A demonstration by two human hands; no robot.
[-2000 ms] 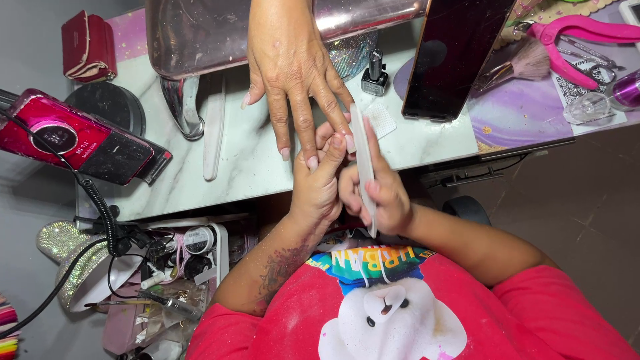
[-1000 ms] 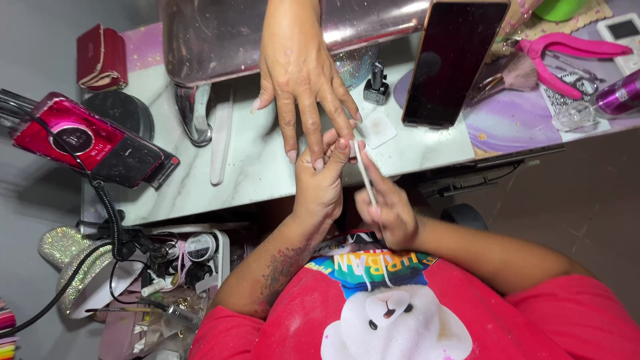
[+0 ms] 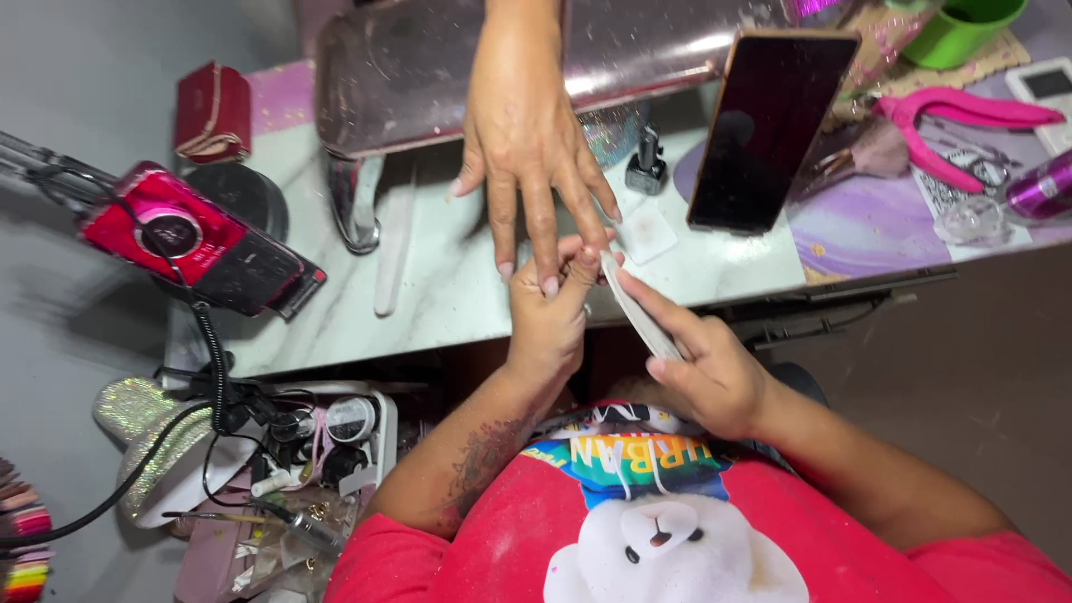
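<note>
Another person's hand reaches down from the top with fingers spread, resting over a pinkish metallic armrest. My left hand pinches one of its fingers near the tip between thumb and fingers. In my right hand is a pale nail file, its upper end against or very near that held fingertip; the exact contact is hard to make out. A second nail file lies on the marble-patterned tabletop. A small black bottle stands beside a white square with a smudge on it.
Behind the right hand a dark-screened phone stands propped. Pink-handled pliers, a makeup brush and a green cup are farther right. At left are a red phone on an arm, a red wallet and a cluttered bin.
The file in my right hand has tilted, its lower end swinging toward the right. My left hand keeps its hold on the other person's finger.
</note>
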